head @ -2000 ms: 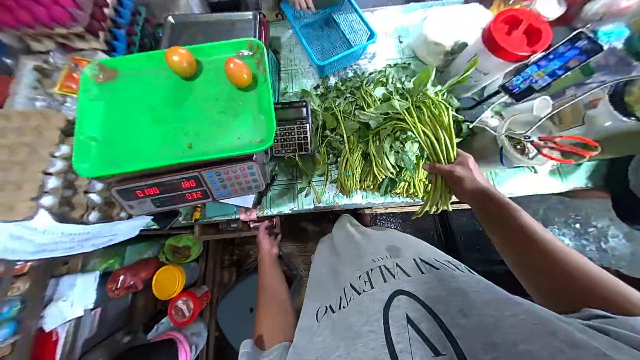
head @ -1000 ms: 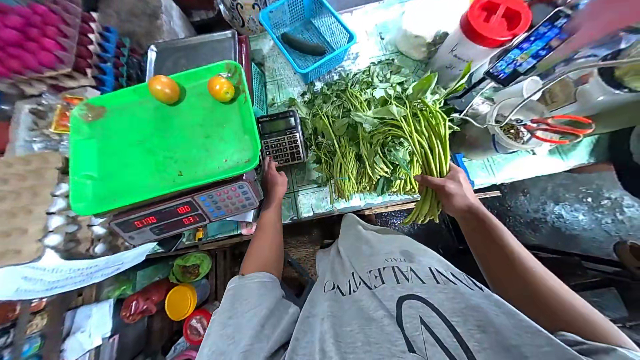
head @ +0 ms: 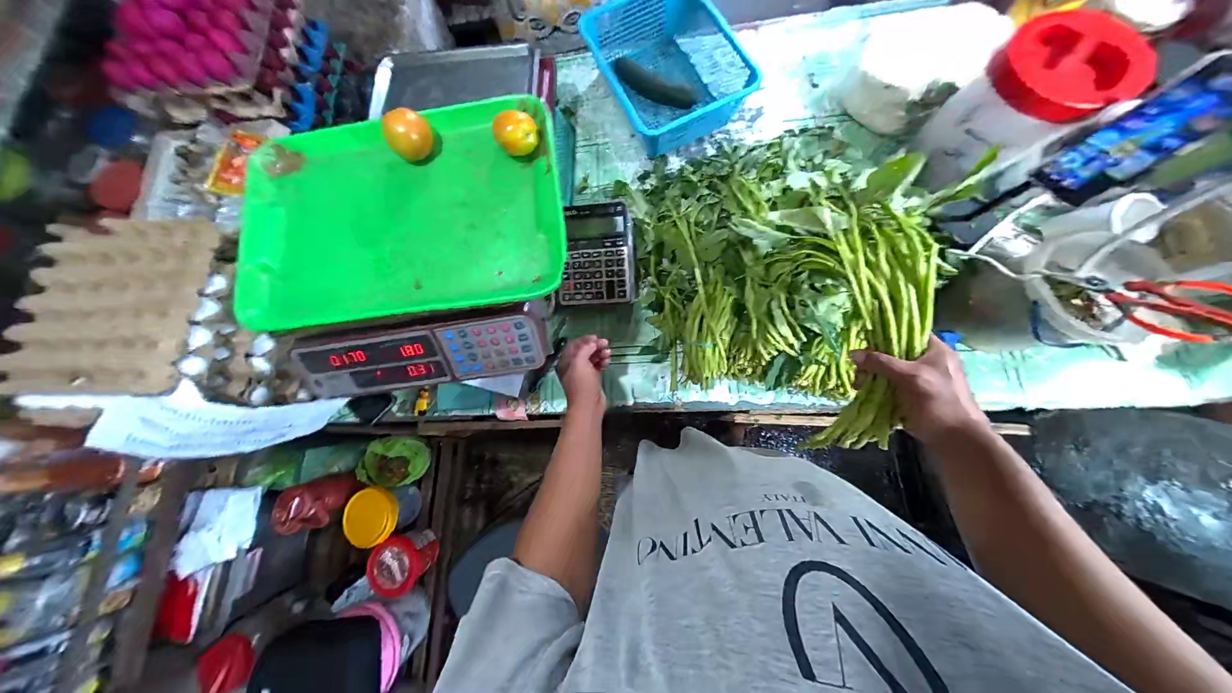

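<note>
My right hand (head: 919, 390) grips the lower stems of a bunch of long green beans (head: 890, 279) at the front edge of the green-topped table. Left of the beans lie bundles of leafy greens (head: 731, 279). My left hand (head: 583, 366), fingers curled and apparently holding nothing, is over the table edge below a desk calculator (head: 598, 252). To its left stands a digital scale (head: 419, 354) with red lit figures; its green tray (head: 404, 231) bears two orange-red tomatoes (head: 408, 134) near the far rim.
A blue plastic basket (head: 664, 72) at the back holds a dark green elongated vegetable. Egg trays (head: 106, 308) are at the left. A red-lidded jar (head: 1073, 67), a phone (head: 1136, 130), a tub (head: 1088, 289) and red-handled scissors (head: 1169, 308) stand or lie at the right.
My left hand went from below the table edge up to the calculator, and is now lower, off it. My right hand keeps its grip on the beans.
</note>
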